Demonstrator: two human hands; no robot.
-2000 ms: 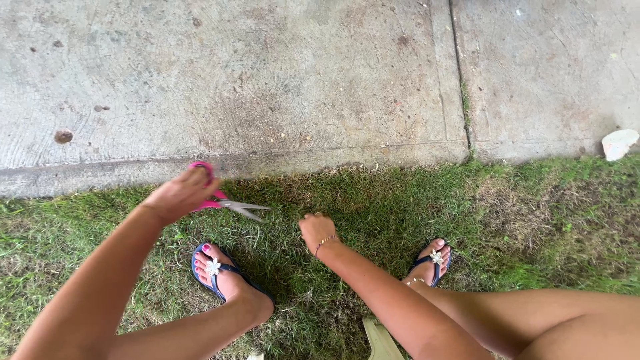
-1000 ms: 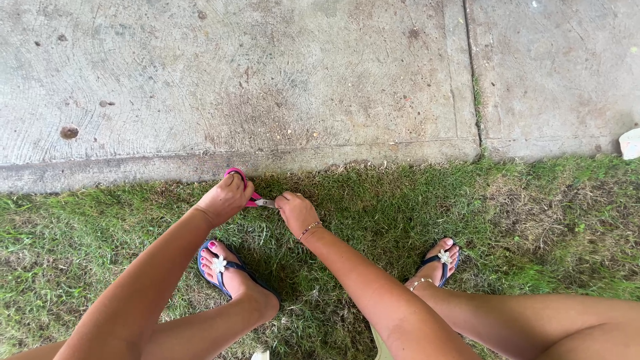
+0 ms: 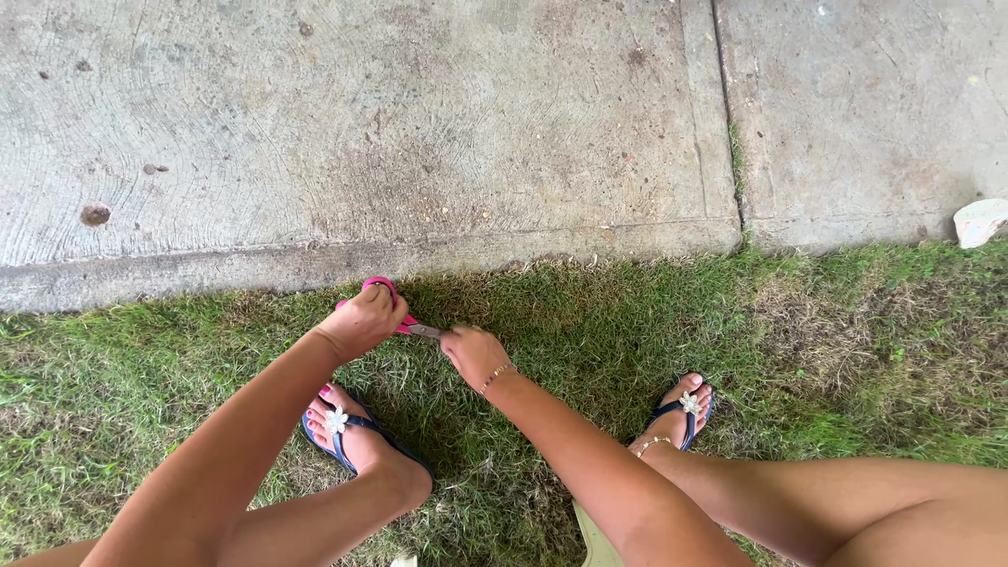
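My left hand (image 3: 366, 319) grips the pink handles of a pair of scissors (image 3: 417, 327) low over the grass, beside the concrete edge. Their metal blades point right; the tips are hidden at the fingers of my right hand. My right hand (image 3: 472, 356), with a bracelet at the wrist, is curled down at the grass (image 3: 551, 339), fingertips together on what look like grass blades. The fingertips are partly hidden, and how far the scissor blades are parted cannot be seen.
A concrete slab (image 3: 472, 118) with a joint at the right borders the grass. My feet, in dark blue flip-flops (image 3: 370, 425), stand either side of my right forearm. A pale stone-like piece (image 3: 980, 223) lies at the right edge. A pale green object (image 3: 596, 539) shows at the bottom.
Two seconds ago the scissors were apart from my right hand with parted blades. My left hand has brought them to my right fingers, where they also were one second ago.
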